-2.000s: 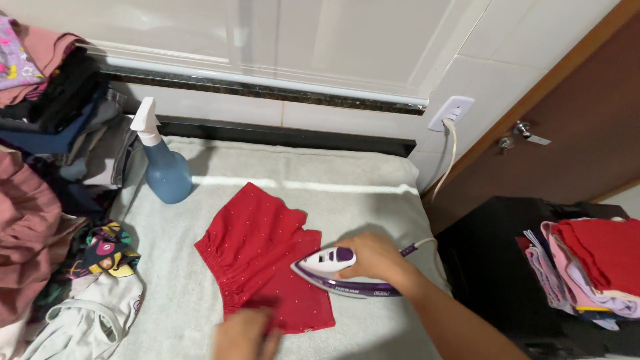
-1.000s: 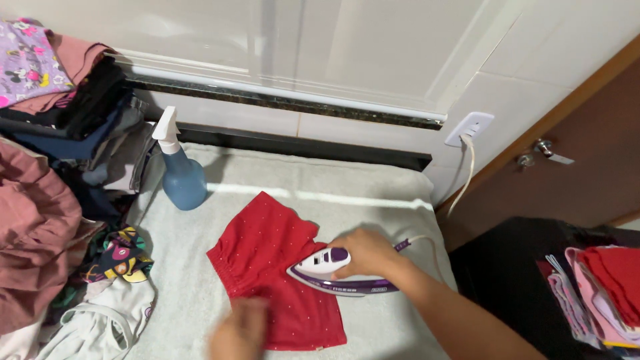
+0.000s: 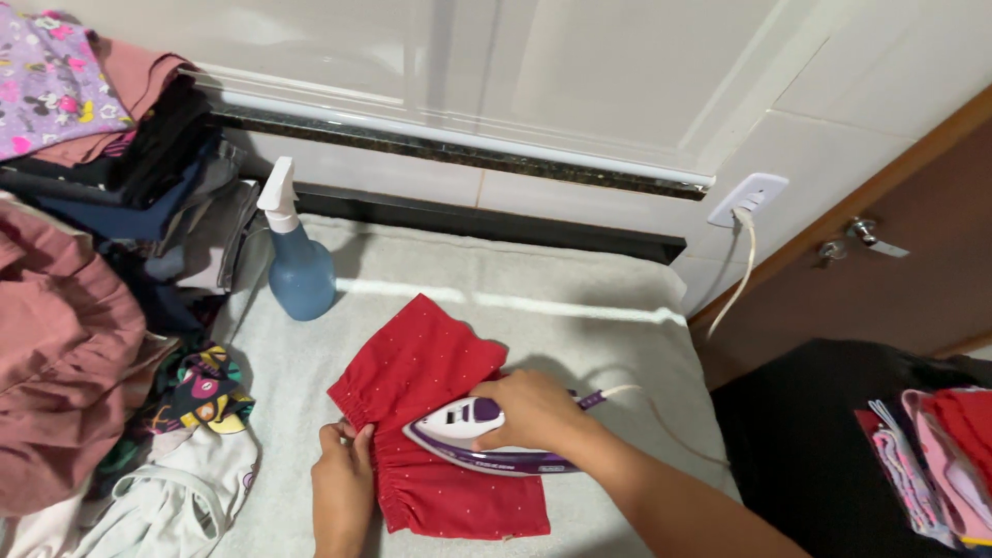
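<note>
Red dotted shorts with a gathered waistband lie flat on a pale cloth-covered surface. My right hand grips the handle of a white and purple clothes iron, which rests on the middle of the shorts with its tip toward the waistband. My left hand pinches the waistband edge between thumb and fingers, just left of the iron's tip. A blue spray bottle with a white trigger head stands upright behind the shorts, to the left.
Stacked folded clothes and a loose heap of garments line the left side. The iron's cord trails right; a plug sits in a wall socket. More folded clothes lie on a black surface at the right, near a brown door.
My left hand, blurred over the lower part of the shorts before, now holds the waistband edge. The iron has stayed in my right hand on the shorts.
</note>
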